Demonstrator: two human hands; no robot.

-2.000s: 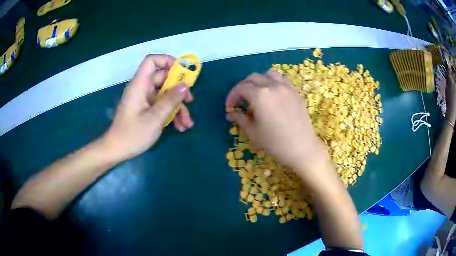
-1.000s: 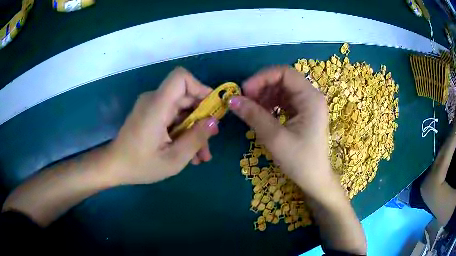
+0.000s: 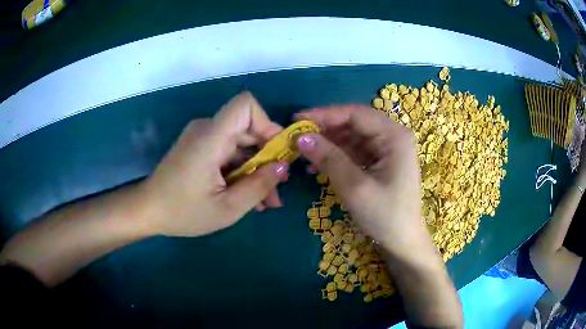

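A yellow front shell [image 3: 273, 151] is held tilted in front of me, its rounded end up and to the right. My left hand [image 3: 212, 167] is closed on its lower left part. My right hand [image 3: 366, 164] pinches the rounded end, with the thumb on top and the fingers behind. The fingers hide much of that end, and I cannot tell whether a small part is between them. A large loose pile of small yellow plugs [image 3: 459, 160] lies to the right, partly behind my right hand and forearm.
A pale strip [image 3: 289, 45] crosses behind my hands. Beyond it, yellow units [image 3: 44, 13] lie on the green belt. Stacked yellow covers [image 3: 549, 114] and a white cord loop [image 3: 546, 175] are on the right. Another person's arm [image 3: 559, 225] shows at the right edge.
My right hand has moved from the pile to the shell's rounded end. Both hands now meet on the shell, which is tilted more edge-on. The units on the belt have shifted left.
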